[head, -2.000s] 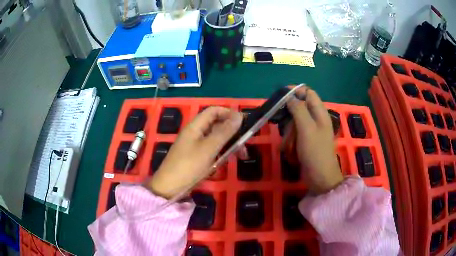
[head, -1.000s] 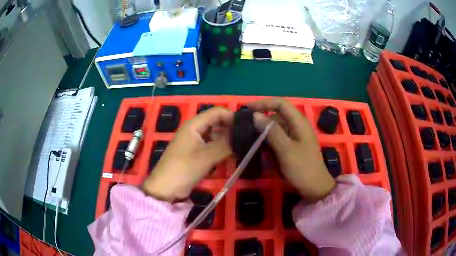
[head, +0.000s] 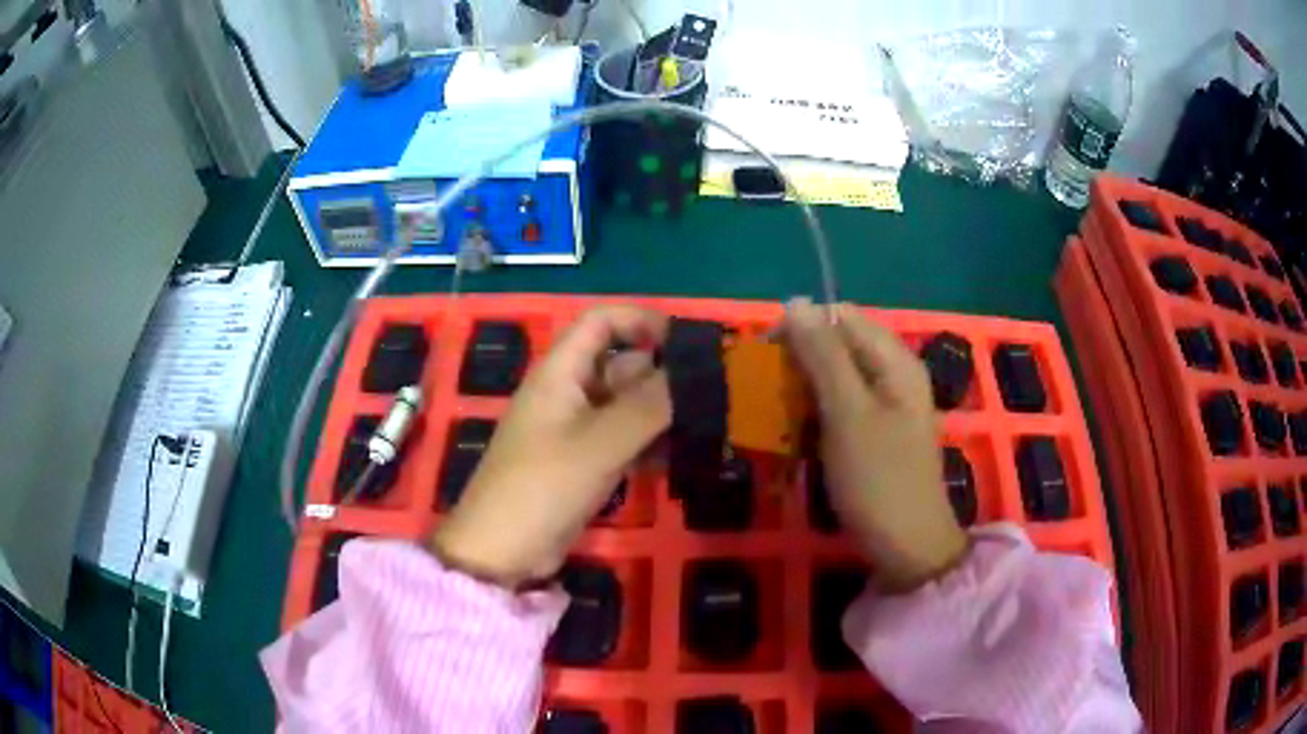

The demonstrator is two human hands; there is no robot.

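Observation:
A black and orange fixture (head: 760, 397) is held between both hands above the filled red-orange tray (head: 652, 539). My left hand (head: 573, 430) grips its black side. My right hand (head: 877, 430) grips its orange side. A dark band hangs at the fixture's left part; whether a watch body is in it cannot be told. A clear hose (head: 652, 108) rises from near my right fingers and arcs over to the left. Black watch bodies (head: 721, 608) sit in the tray pockets. The white and silver inline connector (head: 394, 425) lies over the tray's left side.
Behind the tray stand the blue tester (head: 437, 158), a dark pen cup (head: 648, 129), papers (head: 803, 122) with a separate black unit (head: 758, 182), and a bottle (head: 1085, 136). Stacked trays (head: 1204, 430) are at right. A clipboard (head: 187, 416) with a white power strip (head: 179, 502) lies at left.
The fixture has turned so its orange face shows. The hose, earlier slanting down across the tray, now arcs up over the tester and pen cup. Both hands stay on the fixture.

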